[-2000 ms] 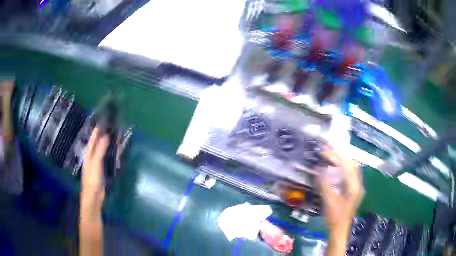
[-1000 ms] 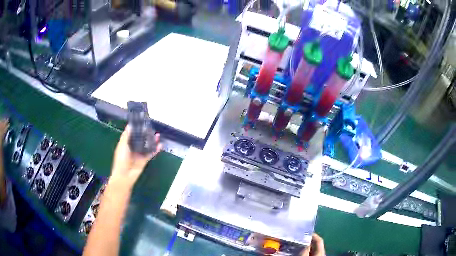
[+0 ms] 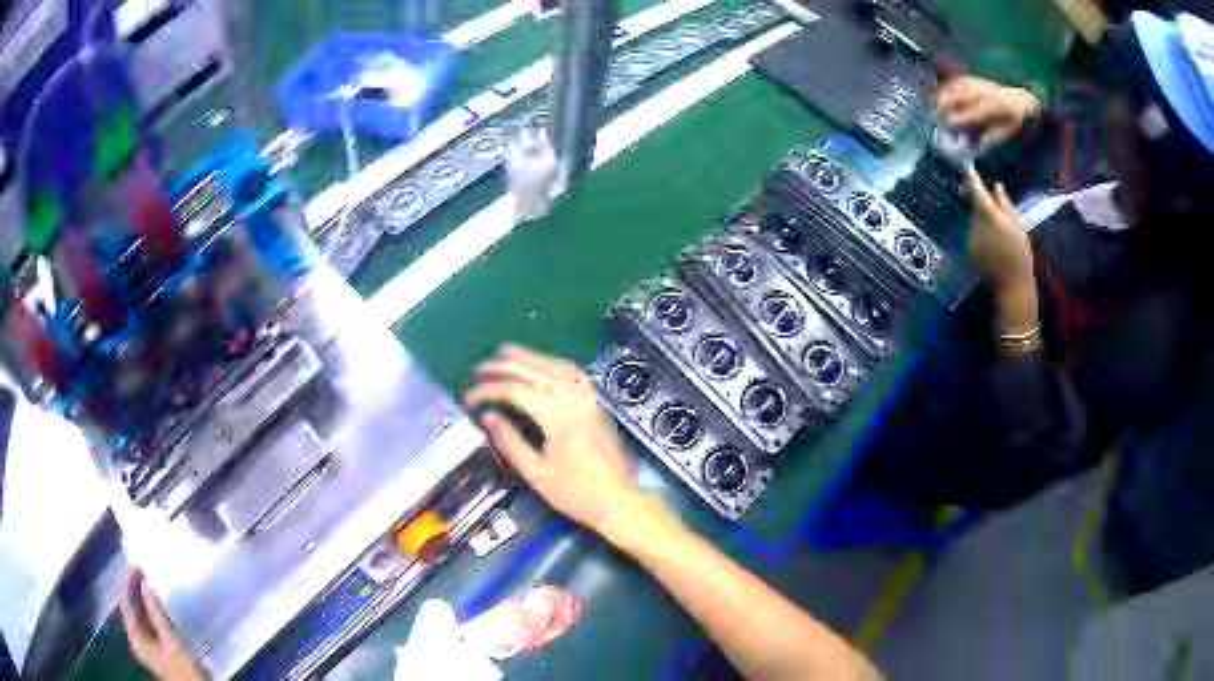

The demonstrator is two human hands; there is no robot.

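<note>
The glue dispensing machine (image 3: 386, 386) stands at the left, its syringes (image 3: 153, 213) blurred over the fixture (image 3: 220, 412). Whether a unit lies in the fixture is unclear. My right hand (image 3: 566, 439) is at the deck's right edge, fingers curled; a dark shape shows between thumb and fingers, and I cannot tell whether it is held. My left hand (image 3: 157, 636) is at the machine's near left edge, partly hidden and cut off by the frame. Several three-ring speaker units (image 3: 719, 357) lie in a slanting row on the green surface, right of my right hand.
An orange button (image 3: 423, 535) is on the machine's front. A white cloth (image 3: 442, 641) and a pink-red cloth (image 3: 533, 620) lie before it. A blue bin (image 3: 366, 83) and a metal post (image 3: 581, 93) stand behind. Another person's hands (image 3: 1001, 240) work beside a black mat (image 3: 839, 73) at the right.
The view has swung right, so the machine appears farther left. My left hand has gone from the white-topped board to the machine's near left edge; the unit it held is not visible in it.
</note>
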